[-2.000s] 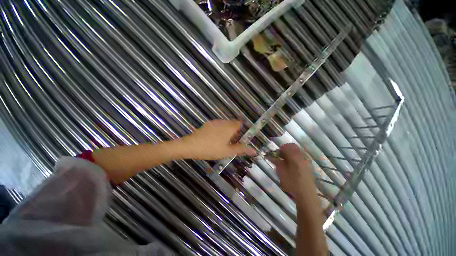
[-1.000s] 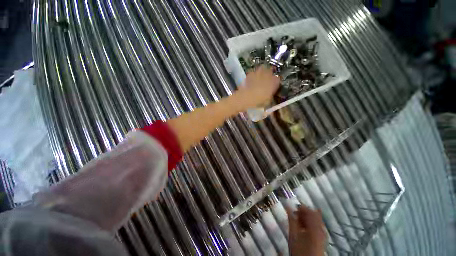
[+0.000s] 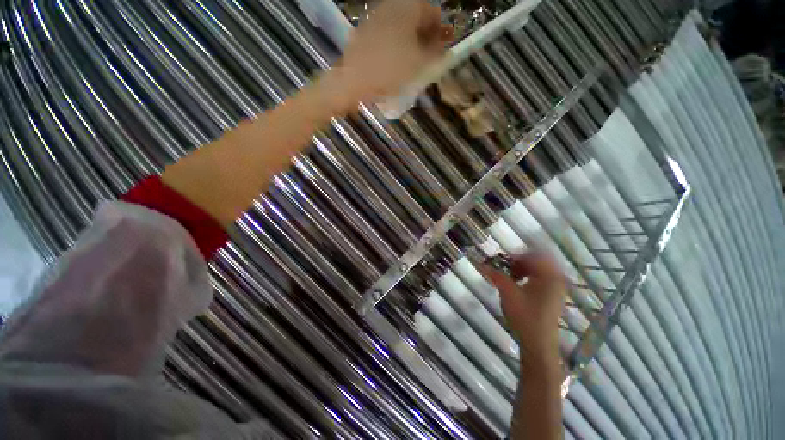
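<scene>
My left hand point(image 3: 396, 47) is over the near corner of the white parts bin point(image 3: 403, 105) at the top edge; its fingertips are blurred, and I cannot tell if they hold a fitting. My right hand point(image 3: 532, 288) pinches a small dark metal fitting point(image 3: 499, 261) near the line where the white-covered tubes point(image 3: 465, 314) meet bare metal. The rectangular metal frame lies across the tubes; its perforated bar point(image 3: 452, 216) runs diagonally between my hands. Its thin crossbars and shiny far side are to the right of my right hand.
Bare metal tubes point(image 3: 258, 155) spread across the left and middle. A tan piece point(image 3: 472, 112) lies beside the bin. White-covered tubes fill the right side. Dark, blurred objects are at the upper right edge.
A second ago my left hand was inside the bin among the fittings; now it is over the bin's near corner. The view has shifted, cutting off most of the bin. My right hand stays by the tube ends.
</scene>
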